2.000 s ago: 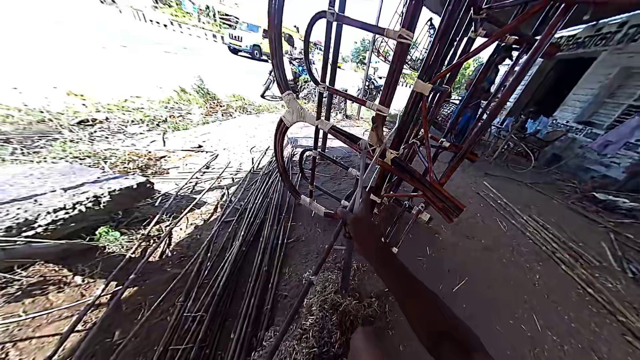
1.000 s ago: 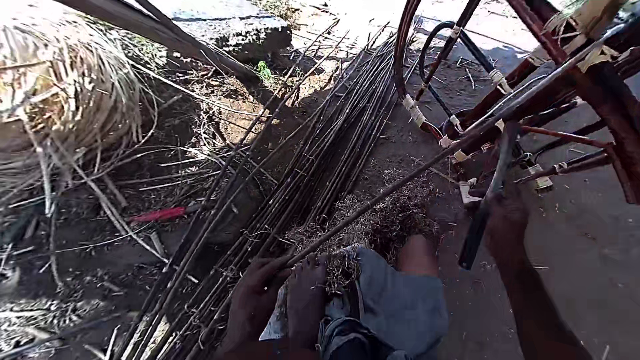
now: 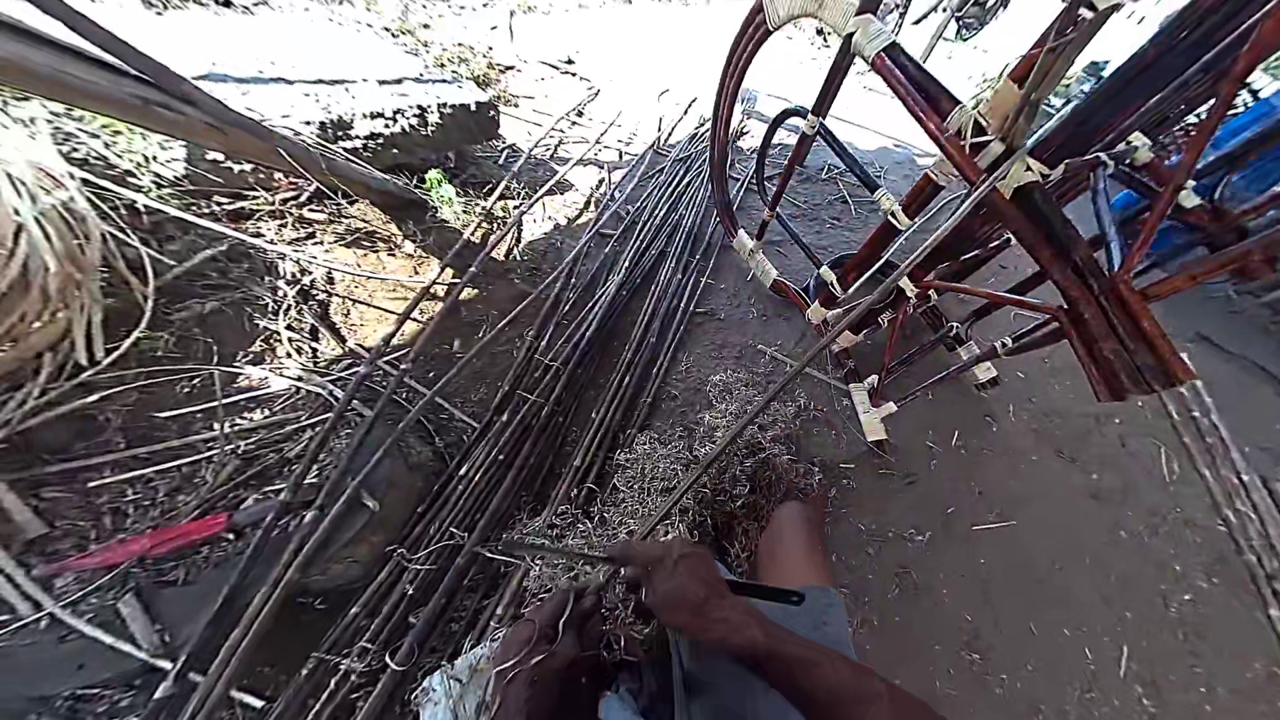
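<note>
My right hand [image 3: 685,590] is closed on a long knife [image 3: 765,592]; its dark handle sticks out to the right and its blade points left. Lower left of it, my left hand [image 3: 550,650] is curled at the near end of a long thin cane [image 3: 770,398], with thin strips about its fingers. The knife crosses the cane near that end. From there the cane slants up to the right, in front of a dark red cane frame [image 3: 1060,250] with pale bindings. Curly shavings [image 3: 700,470] lie beneath the cane and on the ground.
A bundle of thin canes [image 3: 590,350] lies on the ground left of centre. Coiled pale strips [image 3: 50,260] stand at the far left, above a red-handled tool [image 3: 150,545]. A thick pole [image 3: 250,135] and a stone slab [image 3: 430,115] are at the upper left.
My right hand has come down and left with the knife, from beside the cane frame to close by my left hand. The view has tilted down since two seconds ago.
</note>
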